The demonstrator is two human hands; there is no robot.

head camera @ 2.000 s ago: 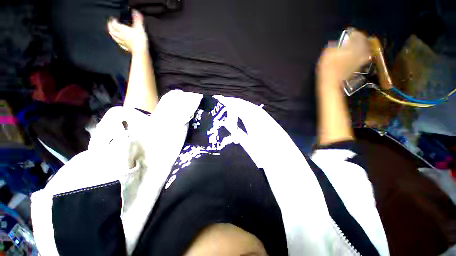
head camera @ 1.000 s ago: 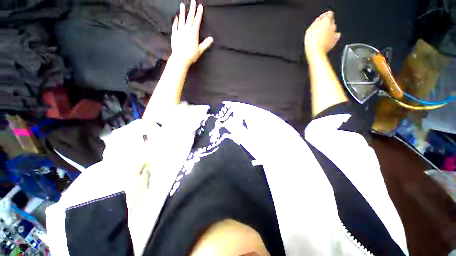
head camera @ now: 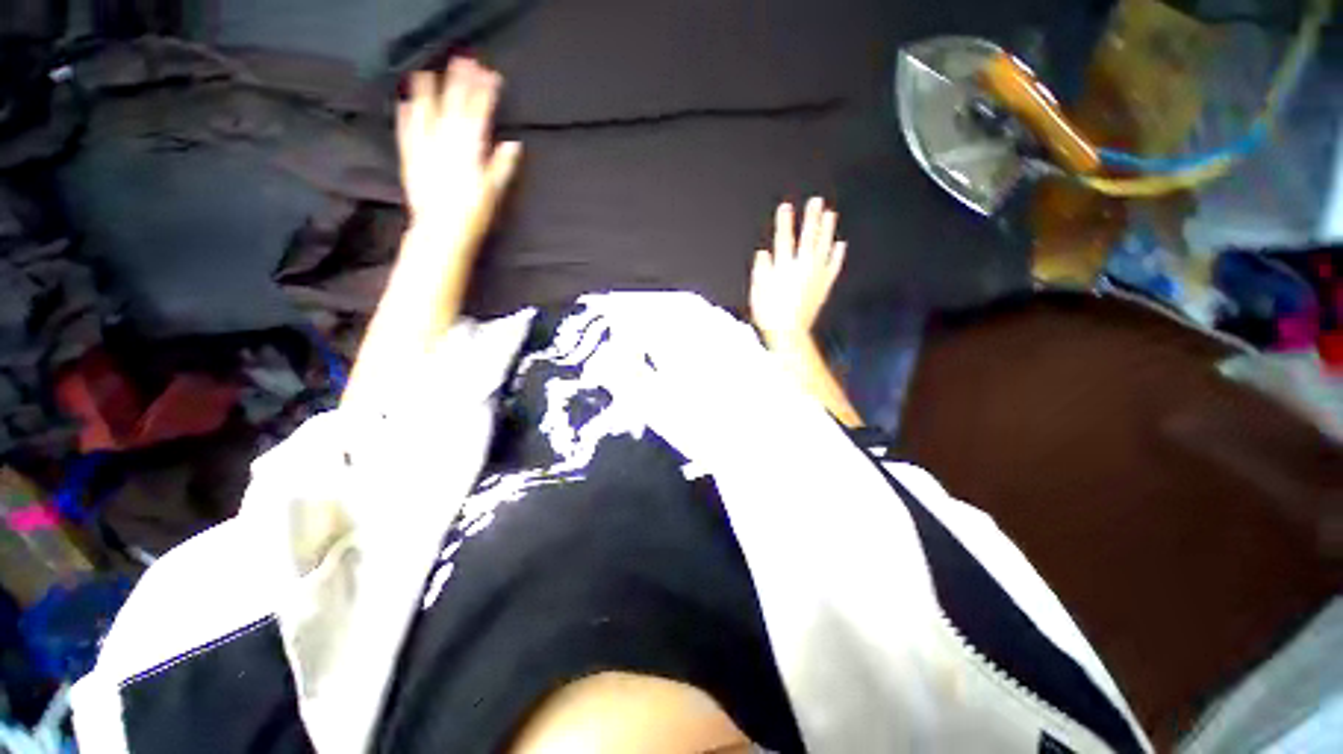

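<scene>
A dark brown-black garment (head camera: 633, 177) lies flat across the table in front of me, with a dark crease or seam line running across it. My left hand (head camera: 449, 155) lies flat on its left part, fingers spread and pointing away from me. My right hand (head camera: 797, 273) is near the garment's near right part, close to my body, fingers spread and holding nothing. The steam iron (head camera: 972, 121), with a pointed plate, clear rim and orange-brown handle, stands to the right, apart from both hands.
Crumpled dark garments (head camera: 192, 111) are heaped at the left. A red object (head camera: 147, 405) sits below them. A yellow-brown worn block (head camera: 1141, 111) is right of the iron, with blue and yellow lines (head camera: 1193, 165) running over it. A dark brown surface (head camera: 1119, 486) is at the lower right.
The right hand let go of the iron, then moved from beside it back toward my body and opened. The left hand now rests on the cloth. The camera view has shifted.
</scene>
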